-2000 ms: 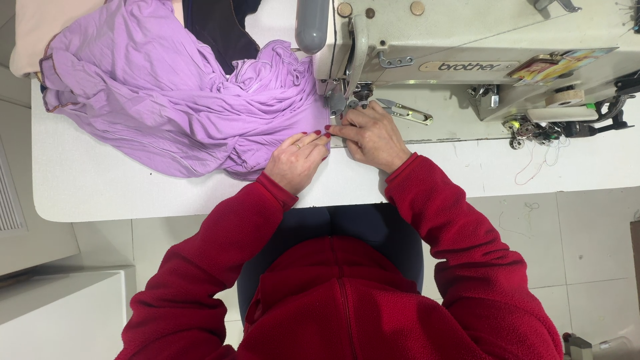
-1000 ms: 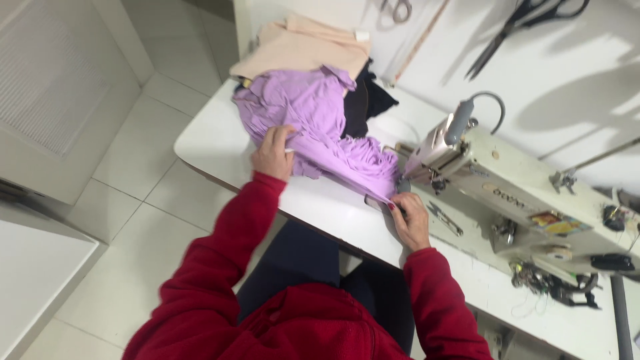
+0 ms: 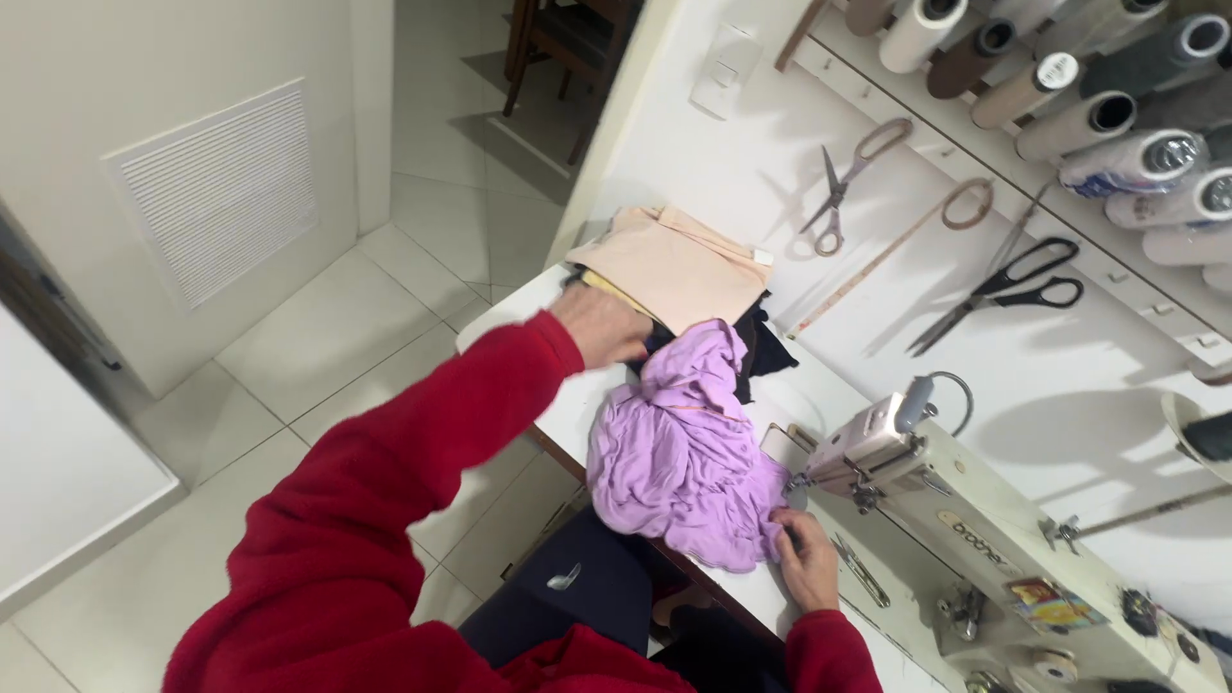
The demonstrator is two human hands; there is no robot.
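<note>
A lilac garment (image 3: 674, 462) lies bunched on the white table, its right edge by the needle area of a Brother sewing machine (image 3: 972, 539). My right hand (image 3: 808, 558) pinches the garment's edge close to the presser foot. My left hand (image 3: 602, 322), slightly blurred, reaches over to the folded peach fabric (image 3: 674, 265) and the dark and yellow cloth beneath it; its fingertips are partly hidden, so I cannot tell whether it grips anything. Black fabric (image 3: 765, 356) shows between the peach and lilac cloth. Thread snips (image 3: 861, 570) lie on the machine bed.
On the wall hang scissors with light handles (image 3: 837, 188), a measuring tape (image 3: 876, 255) and black-handled scissors (image 3: 1001, 294). Thread cones (image 3: 1078, 125) fill a rack above. A door with a vent (image 3: 226, 192) stands at the left. The white table's edge (image 3: 568, 452) runs diagonally above my legs.
My left hand has left the lilac garment and moved to the peach and dark fabrics behind it. The lilac garment is bunched up nearer the machine. The view has swung left and up.
</note>
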